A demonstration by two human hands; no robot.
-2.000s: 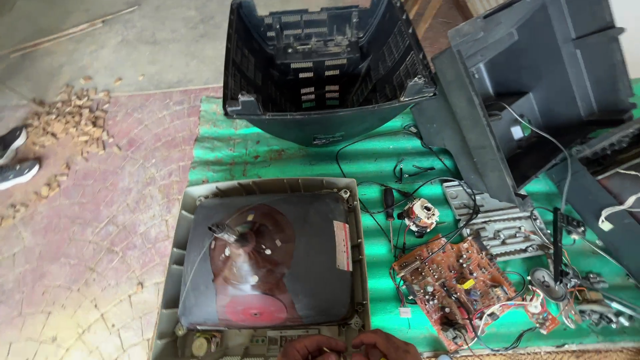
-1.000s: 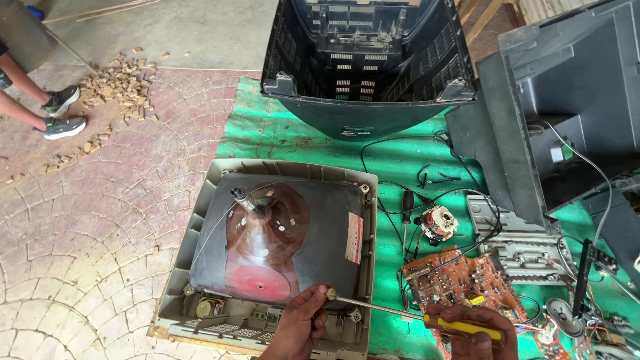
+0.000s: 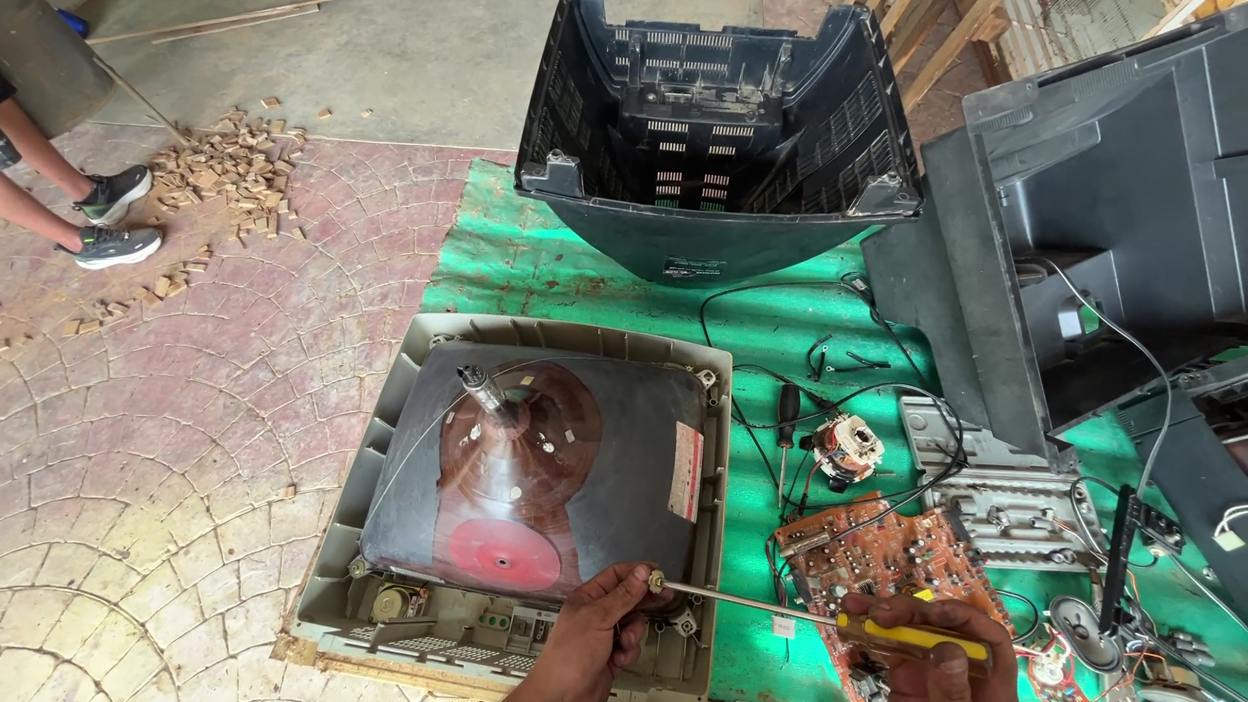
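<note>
My right hand (image 3: pixel 941 648) grips the yellow handle of a long screwdriver (image 3: pixel 741 598), its shaft pointing left. At the shaft's tip, my left hand (image 3: pixel 595 634) pinches a small screw with a washer (image 3: pixel 656 581) between thumb and finger. Both hands are over the lower right corner of a grey television front frame (image 3: pixel 717 468). A cathode ray tube (image 3: pixel 624 429) lies face down in that frame, its glass neck (image 3: pixel 485 390) pointing up. A small speaker (image 3: pixel 394 603) sits in the frame's lower left corner.
A black television back cover (image 3: pixel 721 234) stands behind on green corrugated sheeting (image 3: pixel 507 283); another cover (image 3: pixel 1121 195) is at right. A deflection yoke (image 3: pixel 846 448), a second screwdriver (image 3: pixel 788 409), a circuit board (image 3: pixel 897 575), and a loose speaker (image 3: pixel 1082 624) lie at right. A person's shoes (image 3: pixel 117 244) are at left.
Two seconds ago my hands were together at the frame's lower edge. By one second ago the screwdriver was in my right hand, its tip at my left fingers. The view has shifted.
</note>
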